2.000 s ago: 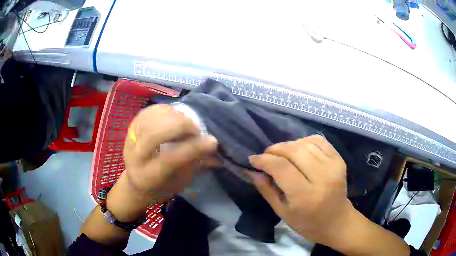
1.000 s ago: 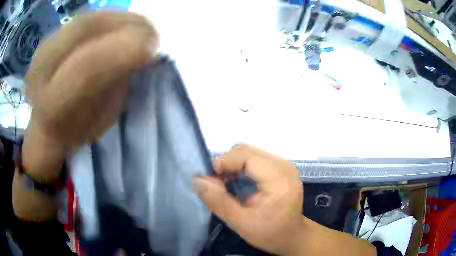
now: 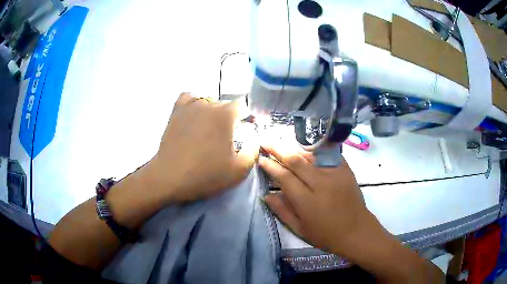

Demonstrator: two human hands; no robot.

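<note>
A garment with pale grey inner fabric [image 3: 222, 238] runs from the bottom edge up to the lit needle area [image 3: 272, 125] of the lockstitch machine head [image 3: 278, 44]. My left hand [image 3: 203, 147] lies on the fabric left of the needle area and holds it. My right hand [image 3: 314, 194] holds the garment's dark seam edge between its fingertips, just below the needle area. Both hands' fingertips are close together. Glare and my fingers hide the exact contact at the presser foot.
A chrome take-up guard [image 3: 346, 94] stands at the head front. A pink and blue tool [image 3: 357, 141] lies behind my right hand. A measuring tape [image 3: 317, 263] runs along the white table's front edge. Brown card [image 3: 428, 50] is taped on the head. Something red shows at lower right.
The garment has moved from over the lap and red basket up onto the machine table. Both hands have come together at the needle area. The view has shifted and now shows the machine head.
</note>
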